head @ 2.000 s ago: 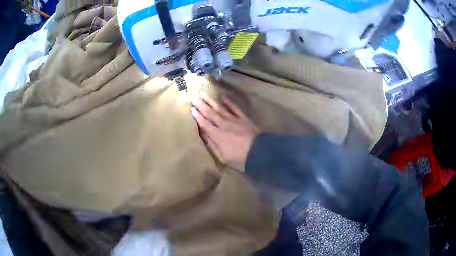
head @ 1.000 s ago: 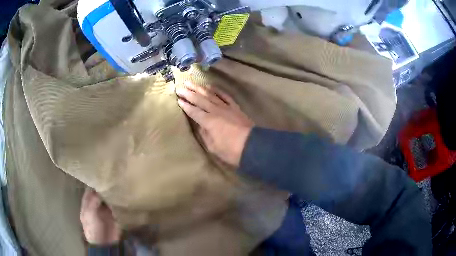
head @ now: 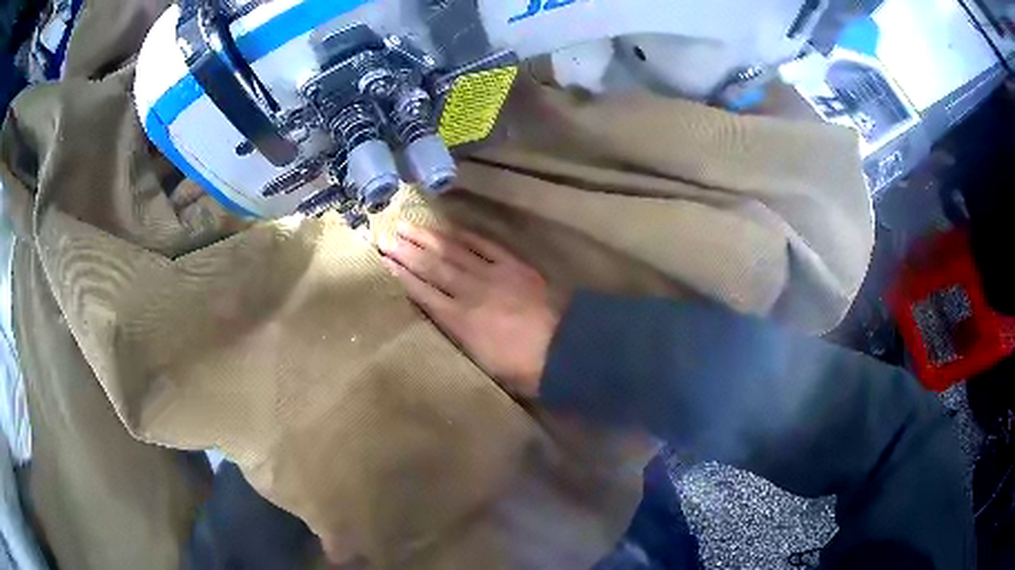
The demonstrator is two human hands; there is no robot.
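Note:
Tan, finely ribbed cloth [head: 334,379] spreads under the sewing machine head [head: 184,111] and drapes towards me. A seam or fold line runs from the needle area [head: 356,216] down to the right. My right hand [head: 473,306] lies flat on the cloth beside this line, palm down, fingertips just right of the lit needle area. The presser foot is mostly hidden by the tension knobs [head: 398,169]. My left hand does not show; a dark sleeve [head: 247,518] is at the lower left, partly behind the cloth's edge.
More tan cloth [head: 690,167] lies folded behind and right of my hand, under the machine arm. A yellow label [head: 479,106] is beside the knobs. A red plastic crate or stool [head: 907,306] stands on the speckled floor [head: 746,518] at right.
My left hand, seen at the cloth's lower left edge, has gone from view. My right hand stays flat by the needle. The machine sits further left and lower in the picture than one second ago.

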